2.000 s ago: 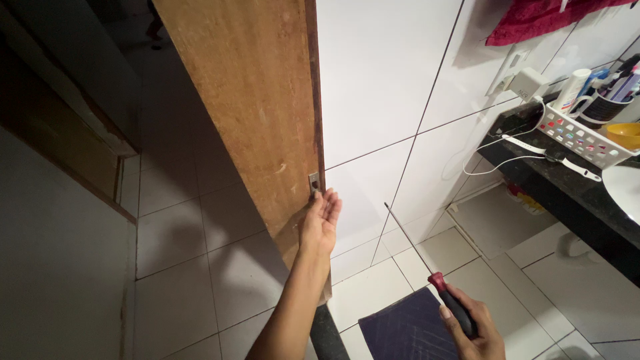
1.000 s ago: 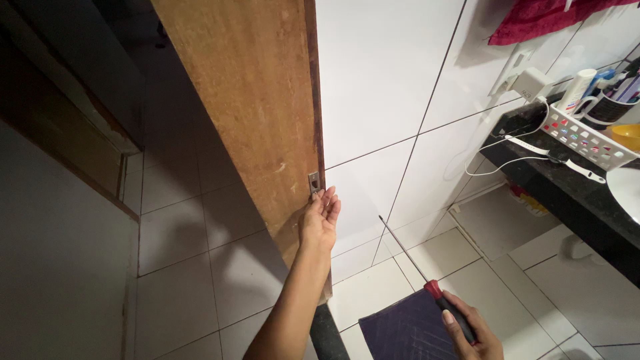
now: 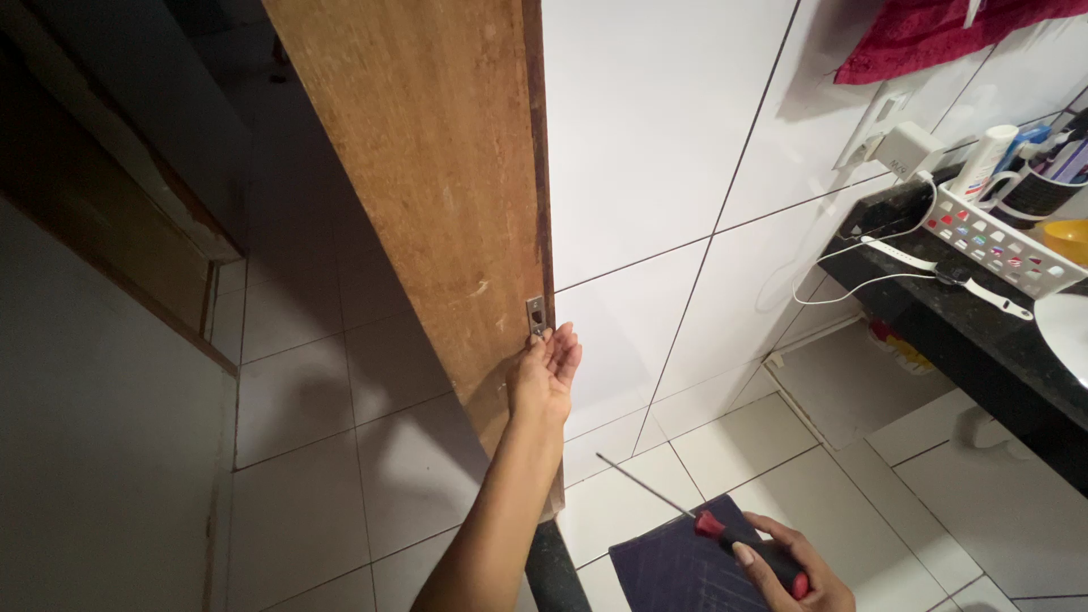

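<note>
A metal strike plate lies against the inner face of the wooden door jamb, its opening visible in the upper part. My left hand is at the plate's lower end, thumb and fingertips close together there; the fingers cover that end, and whether they pinch something small cannot be seen. In my right hand, low on the right, is a screwdriver with a red and black handle. Its thin shaft points up and left, away from the jamb and touching nothing.
On the right, a dark stone counter carries a white basket of toiletries, a smartwatch and a white cable. A charger is plugged in beneath a red towel. A dark mat lies on the tiled floor.
The screwdriver in my right hand has shifted slightly, its tip now lower and further left than two seconds ago. My left hand stays at the strike plate.
</note>
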